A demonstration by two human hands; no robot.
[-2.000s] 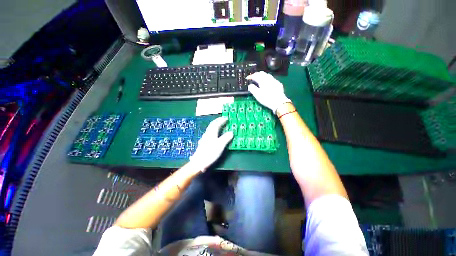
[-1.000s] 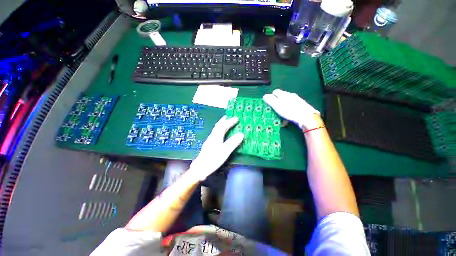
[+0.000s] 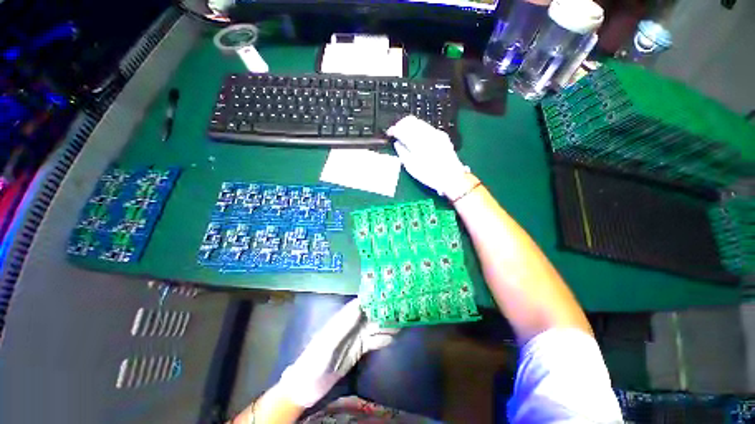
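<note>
A green circuit board (image 3: 411, 263) overhangs the desk's front edge in front of me, slightly tilted. My left hand (image 3: 335, 348), in a white glove, grips its lower left corner from below; some of its fingers are hidden under the board. My right hand (image 3: 427, 156), in a white glove, is at the keyboard's (image 3: 323, 108) lower right part, fingers bent and fingertips close to the keys. Whether it presses a key cannot be told. It holds nothing visible.
A blue circuit board (image 3: 269, 228) lies left of the green one, another blue board (image 3: 124, 214) at the desk's left edge. A paper note (image 3: 361, 170) lies below the keyboard. A black slotted tray (image 3: 641, 219) and a stack of green boards (image 3: 654, 116) stand right. Clear bottles (image 3: 550, 54) stand behind the mouse (image 3: 483, 85).
The green board has moved toward me, over the desk edge. My left hand has moved from its top to below its corner. My right hand has left the board's side for the keyboard.
</note>
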